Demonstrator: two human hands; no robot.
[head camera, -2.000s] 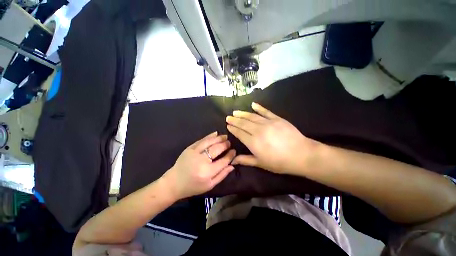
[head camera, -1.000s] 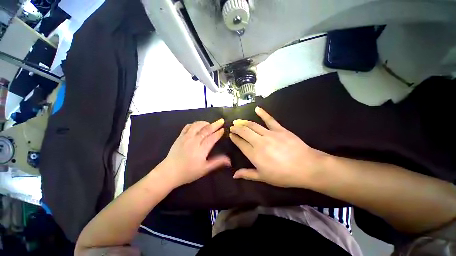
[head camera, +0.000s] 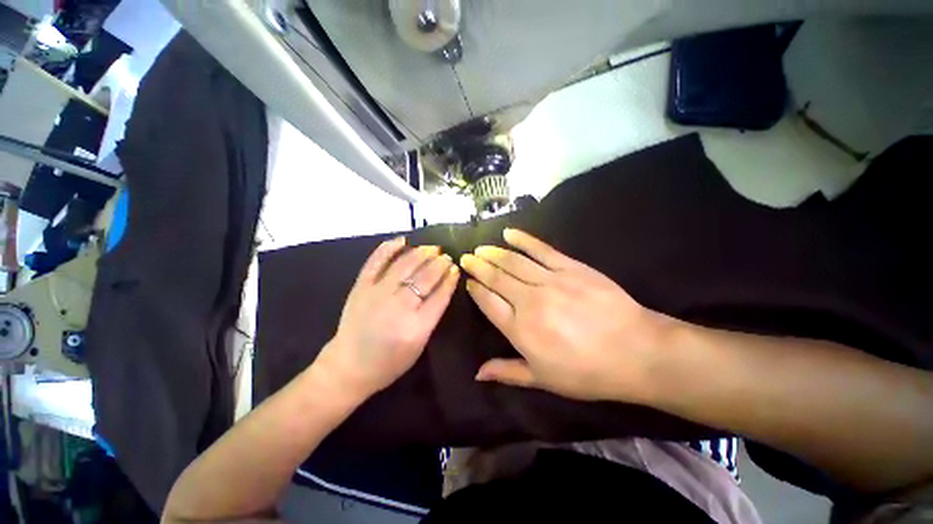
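Note:
A dark brown-black garment panel (head camera: 348, 292) lies spread across the front of the sewing machine, its far edge under the lit presser foot and needle area (head camera: 476, 210). My left hand (head camera: 394, 312), with a ring, lies flat on the panel just left of the needle line. My right hand (head camera: 563, 317) lies flat on it just to the right, thumb spread. The fingertips of both hands are close together just in front of the foot. Neither hand grips the cloth. The needle itself is too small and bright to make out.
The white machine head (head camera: 573, 51) hangs over the work. A flat black rectangle, perhaps a phone (head camera: 728, 80), lies on the bed at right. A long stack of dark cut panels (head camera: 174, 266) lies at left. A black piece with a white line (head camera: 379, 473) hangs below the panel.
My left hand has moved from the panel's middle up beside the needle and flattened. My right hand stays on the cloth near the foot. The camera view has shifted, with the machine head appearing larger.

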